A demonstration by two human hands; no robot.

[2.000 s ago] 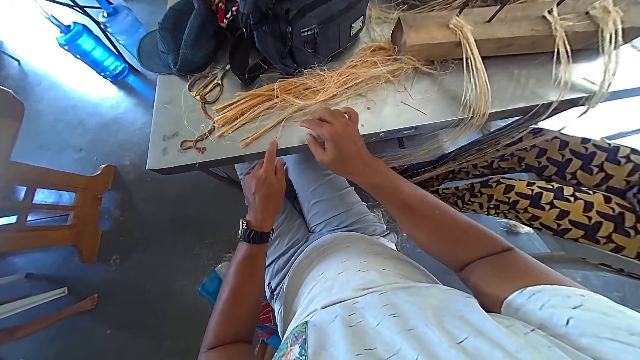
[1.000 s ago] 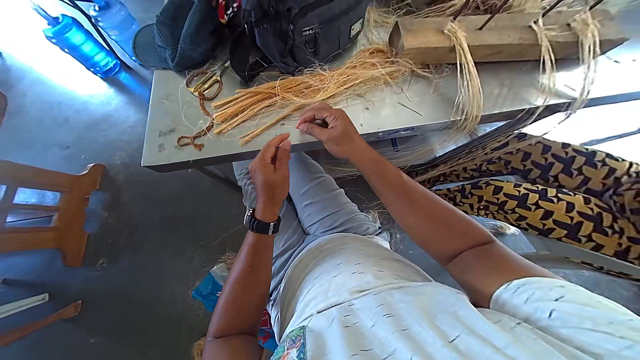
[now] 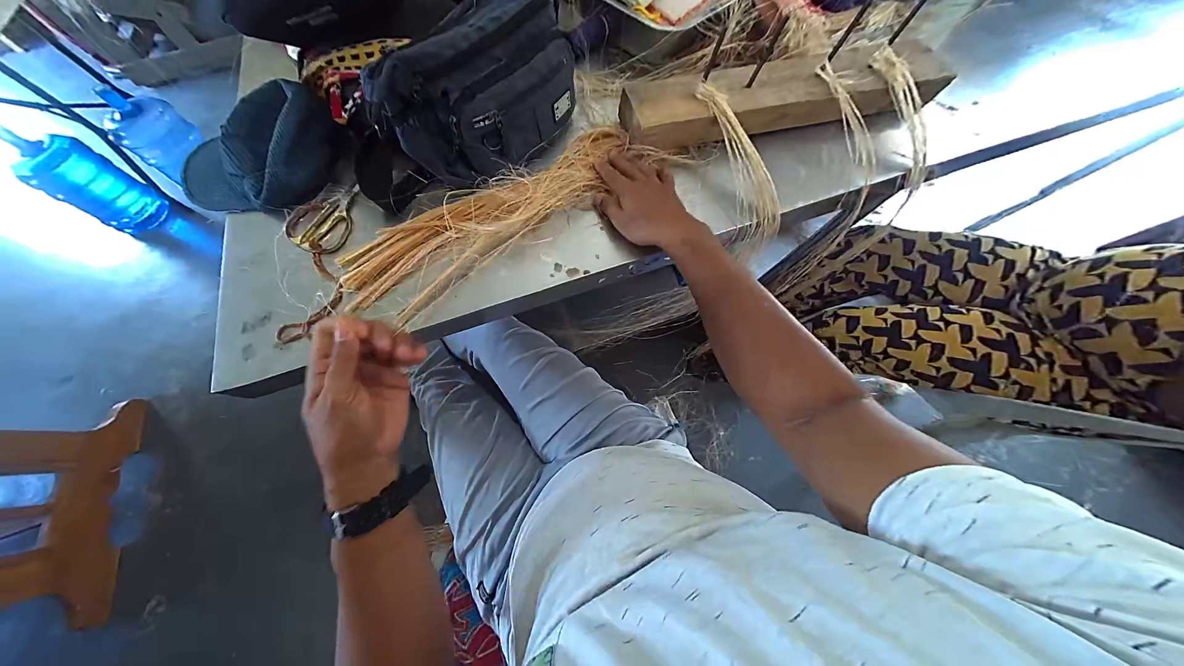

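Note:
A bundle of straw-coloured plant fibres (image 3: 481, 222) lies along the metal-topped table (image 3: 546, 268). My right hand (image 3: 643, 199) rests on the bundle's far right end, its fingers spread over the strands and the heel of the hand near the table edge. My left hand (image 3: 356, 393), with a black watch at the wrist, is raised by the table's front left edge; its fingers are curled and blurred, and whether a thin fibre is between them I cannot tell. Close to the bundle's left end lie scissors (image 3: 322, 225) with gold-coloured handles and a brown cord (image 3: 310, 328).
A dark cap (image 3: 273, 148) and a black bag (image 3: 476, 92) stand behind the fibres. At the back right is a wooden block (image 3: 786, 97) with metal spikes and hanging fibre hanks. Another person's patterned trousers (image 3: 971, 324) are at the right. Blue bottles (image 3: 92, 185) and a wooden chair (image 3: 69, 518) are left.
My hands were close together at the table edge; now they are far apart. The right has moved onto the far end of the fibre bundle, the left toward the table's left corner. The view has shifted.

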